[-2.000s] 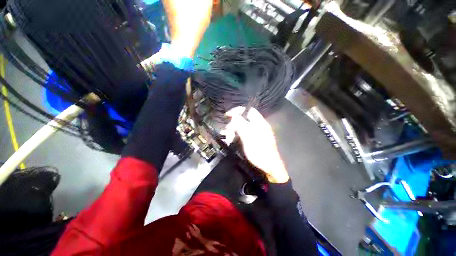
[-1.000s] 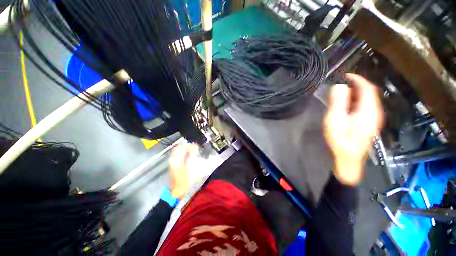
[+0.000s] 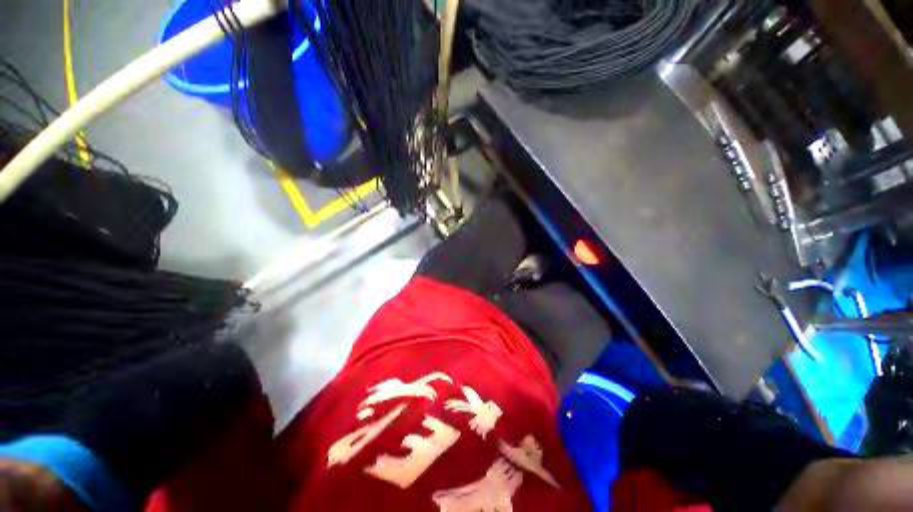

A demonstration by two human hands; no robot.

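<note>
A coiled black cable bundle (image 3: 591, 45) lies on the table's back part, cut off by the top edge. A long black cable bundle (image 3: 370, 80) hangs at the top, left of the table. Another large black bundle (image 3: 100, 290) is at the left. My left hand (image 3: 30, 488) is cut off at the bottom left corner, beyond a blue wristband. My right hand (image 3: 861, 486) is cut off at the bottom right corner. No fingers of either hand show, so what they hold cannot be told.
The grey metal table (image 3: 641, 190) carries two metal bars with holes (image 3: 736, 155) and pliers-like handles (image 3: 796, 315) near a light blue tray (image 3: 836, 375). A press (image 3: 841, 120) is at right. A cream pole (image 3: 110, 90) crosses upper left. Blue buckets (image 3: 325, 110) stand on the floor.
The view has shifted down, so the coiled bundle sits higher and is cut off. Both hands have moved down and outward to the bottom corners, the right one away from the table.
</note>
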